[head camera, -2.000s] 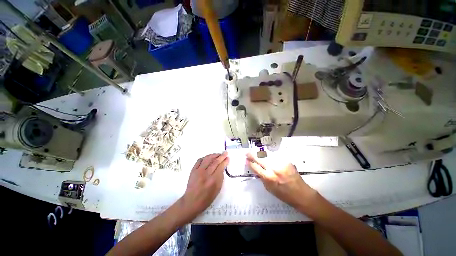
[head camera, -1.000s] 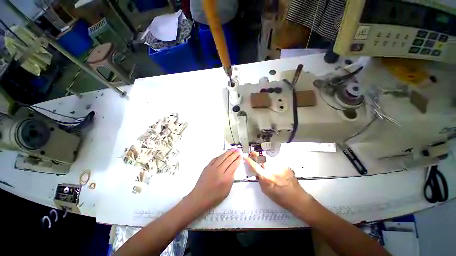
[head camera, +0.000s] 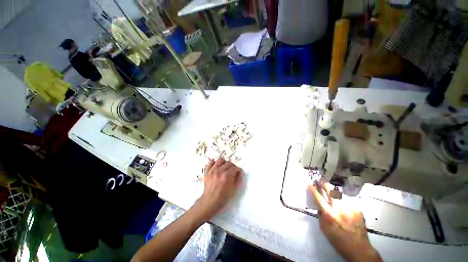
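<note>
My left hand (head camera: 220, 183) lies on the near edge of a loose heap of small cream and brownish fabric pieces (head camera: 228, 139), left of the machine. Its fingertips touch the heap; whether they pinch a piece is hidden. My right hand (head camera: 343, 220) is by the needle area of the cream sewing machine (head camera: 377, 140), fingertips just below the presser foot (head camera: 317, 175). Bright light washes out that spot, so any fabric under the fingers cannot be made out.
A slim black tool (head camera: 435, 221) lies right of the needle beside a white printed strip (head camera: 392, 196). A second machine (head camera: 125, 112) and a small switch box (head camera: 141, 166) stand left. Behind are blue bins (head camera: 251, 71), a stool (head camera: 192, 60) and a person (head camera: 82, 60) far left.
My left hand has left the needle area and moved left to the heap. My right hand has stayed near the needle. The view has turned to the left.
</note>
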